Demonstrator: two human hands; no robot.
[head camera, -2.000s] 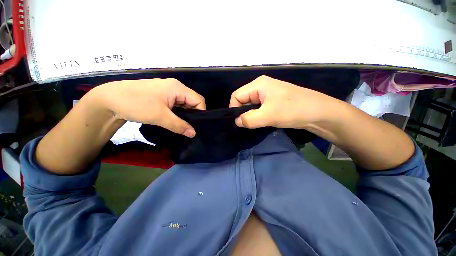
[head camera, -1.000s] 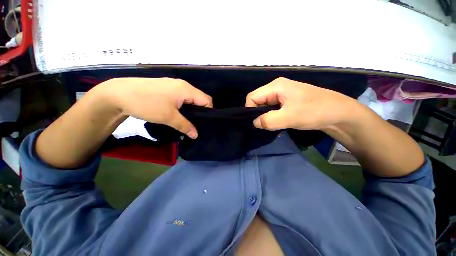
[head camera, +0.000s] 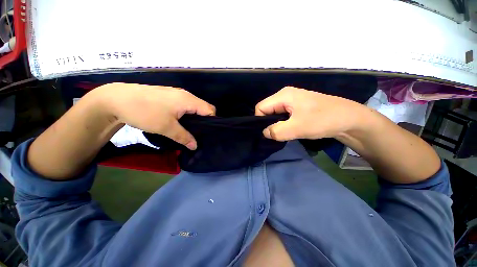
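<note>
A black garment (head camera: pixel 230 143) hangs bunched in front of my shirt, just below the table's front edge. My left hand (head camera: pixel 167 112) pinches its upper edge at the left, thumb on the near side and fingers behind. My right hand (head camera: pixel 298 114) pinches the same edge at the right in the same way. The edge is stretched nearly level between the hands. The fingertips behind the fabric are partly hidden. No tool shows in either hand.
The white table (head camera: pixel 235 36) spans the top. A white sheet (head camera: pixel 131 136) and a red-edged item (head camera: pixel 141 161) are at left below my arm. Pink fabric (head camera: pixel 405 91), white scraps (head camera: pixel 400 109) and a dark stool (head camera: pixel 454 122) are at right. A red bin edge (head camera: pixel 20 36) is far left.
My hands are farther apart than two seconds ago, with the black edge stretched wider between them. Since one second ago both have shifted slightly left in view and the grip looks the same.
</note>
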